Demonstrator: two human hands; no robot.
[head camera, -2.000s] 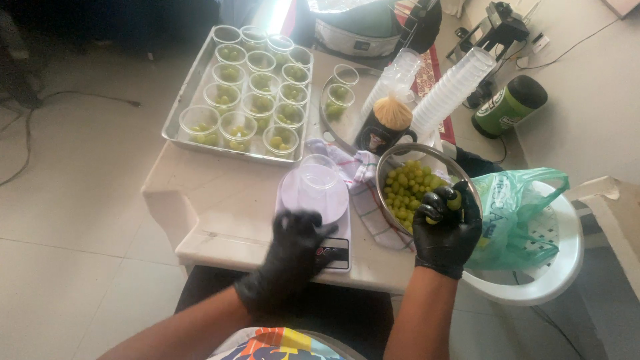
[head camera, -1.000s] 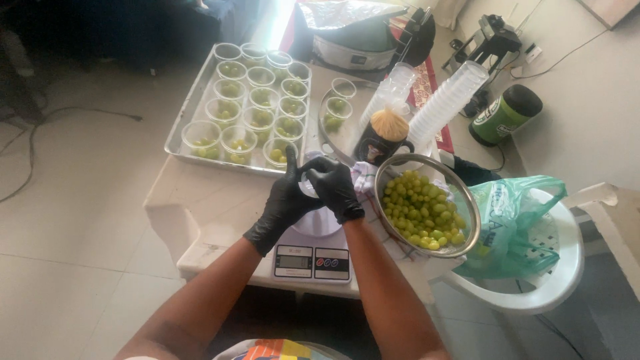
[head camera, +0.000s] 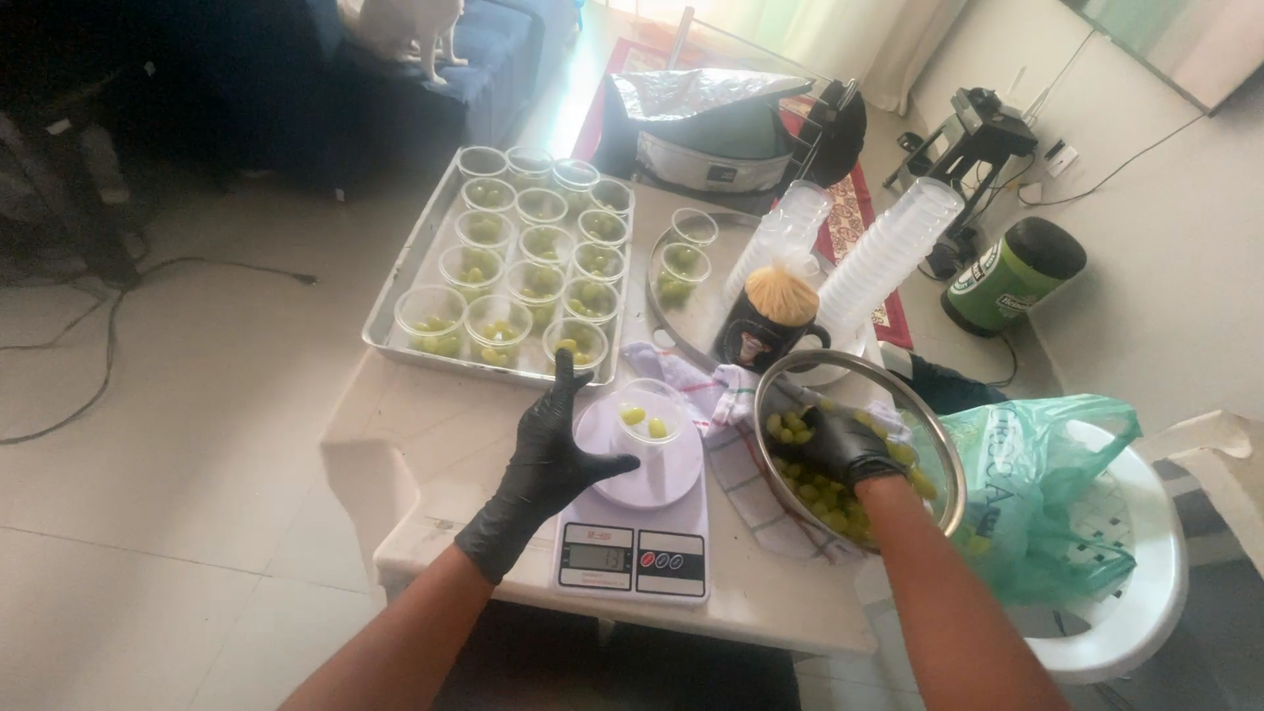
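Note:
A clear plastic cup (head camera: 647, 415) with a few green grapes in it stands on the round plate of a white digital kitchen scale (head camera: 632, 553). Beside the cup, at its left, my left hand (head camera: 553, 449) in a black glove has thumb and fingers spread and holds nothing. My right hand (head camera: 839, 444), gloved in black too, reaches into a metal-rimmed bowl (head camera: 953, 464) of green grapes (head camera: 825, 504); its fingertips are among the grapes, partly hidden, so any grip is unclear. At the back left, a metal tray (head camera: 395, 296) holds rows of clear cups with grapes.
A round metal tray (head camera: 660, 301) carries two cups, leaning stacks of cups (head camera: 889, 252) and a dark mug (head camera: 755, 336). A checked cloth (head camera: 741, 474) lies by the bowl. Right of the table are a green plastic bag (head camera: 1047, 494) and a white plastic chair (head camera: 1165, 553). An insulated bag (head camera: 711, 158) stands behind.
My hands were together over the scale a second ago; now they are apart, the right in the bowl, the left beside the cup. A few grapes now show in the cup on the scale.

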